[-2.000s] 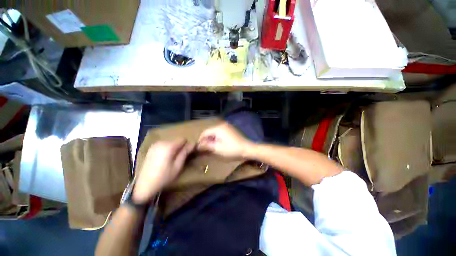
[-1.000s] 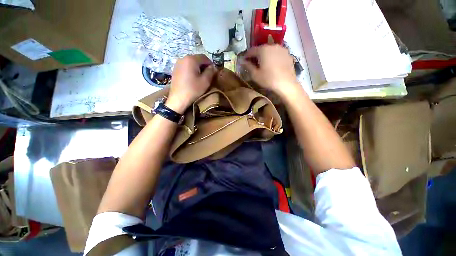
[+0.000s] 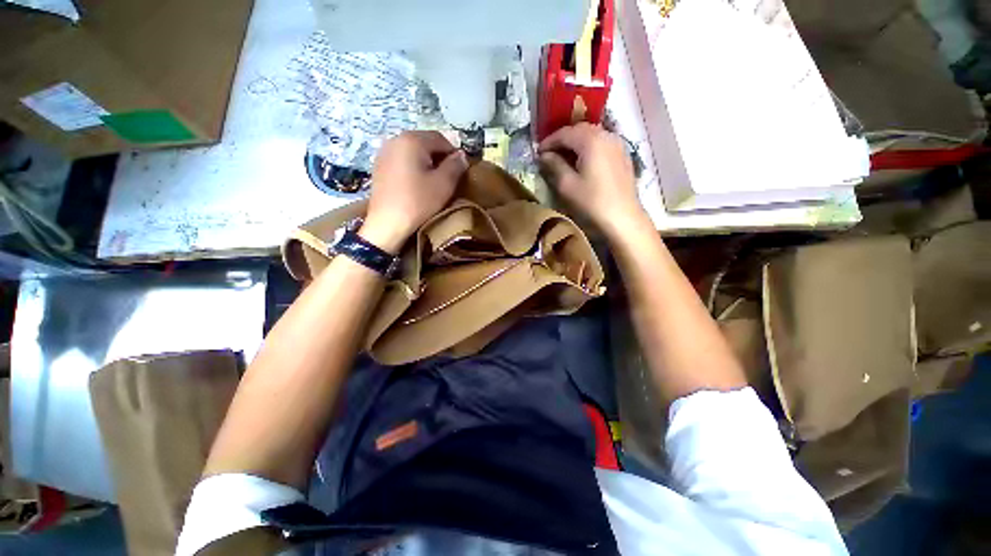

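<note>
A tan handbag point(image 3: 478, 293) lies bunched with its open top towards me, from my aproned lap up to the bench edge. Its far end is at the small metal tooling of the fastener press point(image 3: 462, 71). My left hand point(image 3: 416, 179) is at the left of the tooling, fingers closed on the bag's far edge. My right hand point(image 3: 590, 174) is at the right of the tooling, fingers bent and thumb near the fingertips. Whether it holds a small part cannot be told. The spot under the press head is partly hidden by the bag and fingers.
A small round dish point(image 3: 335, 174) and clear plastic bag point(image 3: 353, 92) are left of the press. A red holder point(image 3: 573, 92) and white shallow box point(image 3: 750, 119) are right. A carton point(image 3: 163, 65) stands at the left. Tan bags point(image 3: 842, 326) lie low right; another point(image 3: 168, 434) lies left.
From my lap two seconds ago, the bag and both hands have moved up to the press. Over the last second they have stayed nearly in place; my right hand has shifted slightly.
</note>
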